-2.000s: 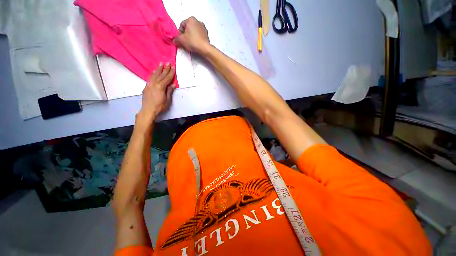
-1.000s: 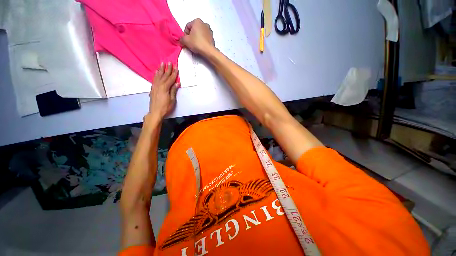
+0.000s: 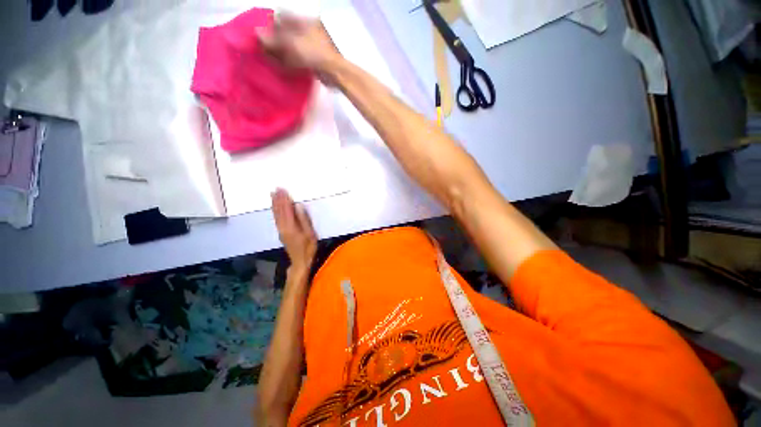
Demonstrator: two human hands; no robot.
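Observation:
The pink garment (image 3: pixel 250 92) lies bunched on the white pattern paper (image 3: pixel 259 179), its lower right edge blurred. My right hand (image 3: pixel 302 42) is at its upper right part with the fingers curled on the cloth; the fingertips are blurred. My left hand (image 3: pixel 294 225) rests at the paper's near edge by the table's edge, off the garment, with nothing visible in it. Thin drawn lines show on the paper.
Black-handled shears (image 3: pixel 474 87), a tan strip (image 3: pixel 448 71) and a partly hidden yellow pen (image 3: pixel 439 107) lie to the right. A black phone (image 3: pixel 157 225) is near the left front edge. A white scrap (image 3: pixel 602 175) hangs at the right edge. Papers (image 3: pixel 18 171) lie far left.
The view has shifted, showing more of the table's far side. The garment has moved away from the near edge and bunched up with my right hand. My left hand has come off it.

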